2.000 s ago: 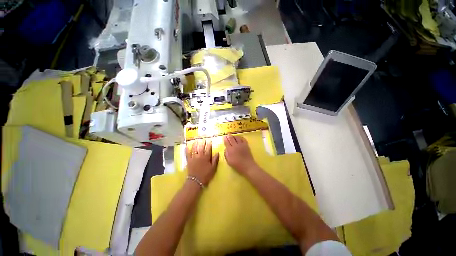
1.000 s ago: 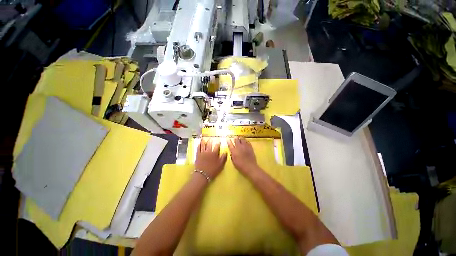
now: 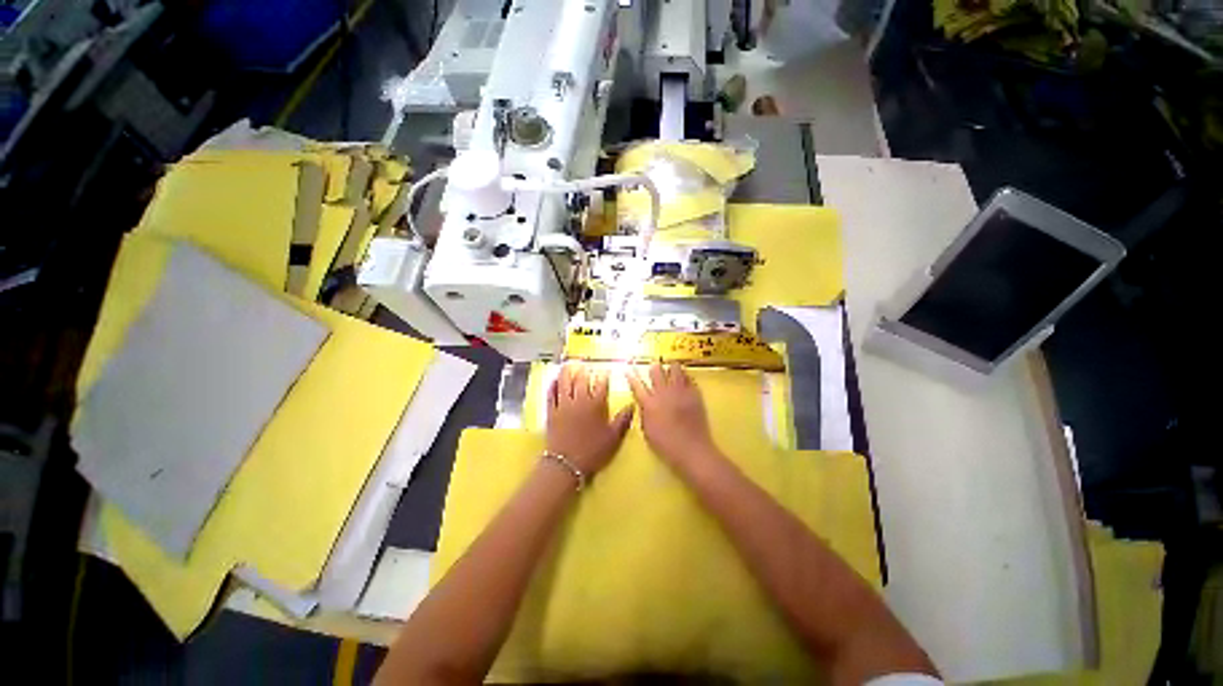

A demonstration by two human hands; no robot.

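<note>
A large yellow garment panel (image 3: 671, 563) lies flat in front of me, its far edge at the yellow clamp bar (image 3: 697, 350) with black handwriting. My left hand (image 3: 586, 418), with a bracelet at the wrist, lies flat on the panel near the bar. My right hand (image 3: 671, 413) lies flat beside it, a small gap between them. The fingers of both hands are slightly spread and point at the bar. The clamp mechanism (image 3: 718, 268) is just behind the bar. The needle area is bright with glare, so its details are unclear.
The white machine head (image 3: 496, 282) stands ahead on the left. A stack of cut yellow panels (image 3: 362, 456) with a grey sheet (image 3: 201, 389) on it is at left. A tablet (image 3: 1006, 282) stands at right on the white table (image 3: 946, 496). Yellow pieces (image 3: 1127, 603) hang low at right.
The camera view has shifted, so the scene sits further right in the picture. Both hands remain flat on the panel by the bar, with little visible movement relative to it.
</note>
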